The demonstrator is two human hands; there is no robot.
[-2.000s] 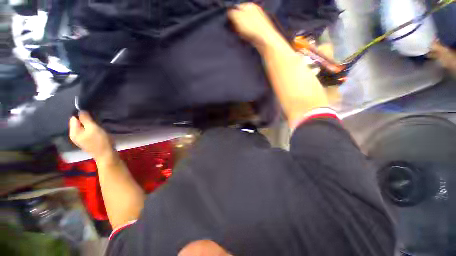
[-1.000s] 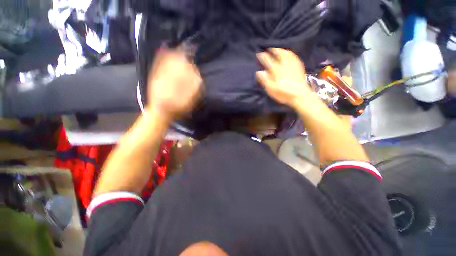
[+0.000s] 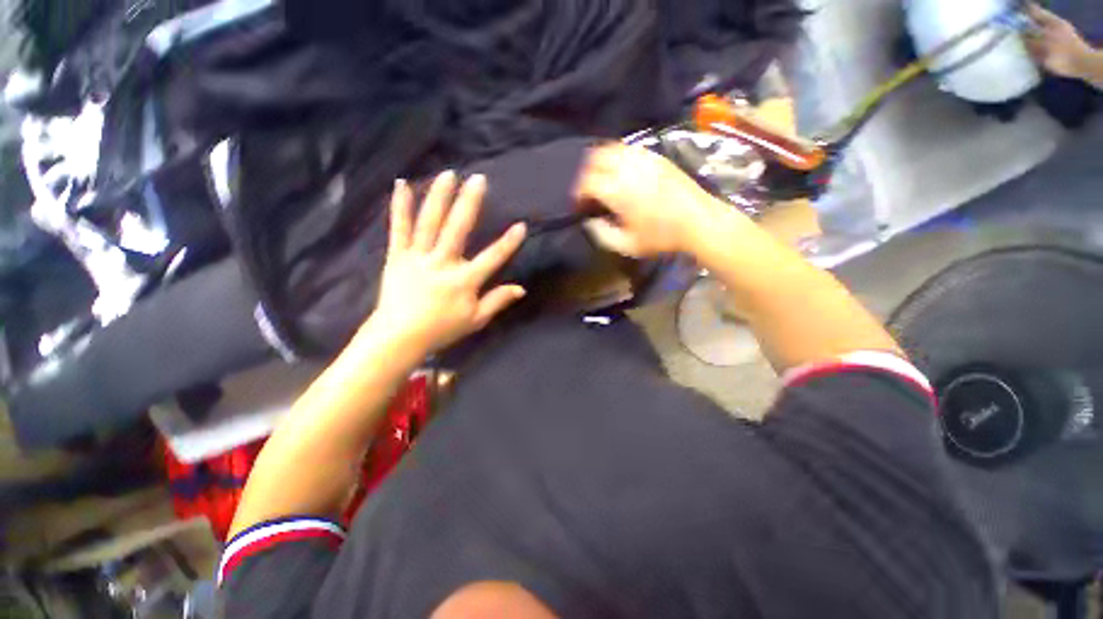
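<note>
A black garment (image 3: pixel 520 179) lies over the long dark grey padded board (image 3: pixel 157 339) in front of me, its cloth bunched into folds behind. My left hand (image 3: pixel 442 272) rests flat on the garment with its fingers spread. My right hand (image 3: pixel 635 203) pinches the garment near the right part of the board. The silver steam iron (image 3: pixel 738 151) with its orange-brown handle sits just right of my right hand, untouched.
A yellow hose (image 3: pixel 889 94) runs from the iron to the upper right, near a white rounded object (image 3: pixel 974 46) and another person's hand (image 3: pixel 1064 46). A black fan (image 3: pixel 1004 411) stands at right. A red basket (image 3: pixel 218 484) is below left.
Both hands moved off their earlier holds on the garment. My left hand now lies open on the cloth, and my right hand has closed on it nearer the iron. The garment is drawn over the board.
</note>
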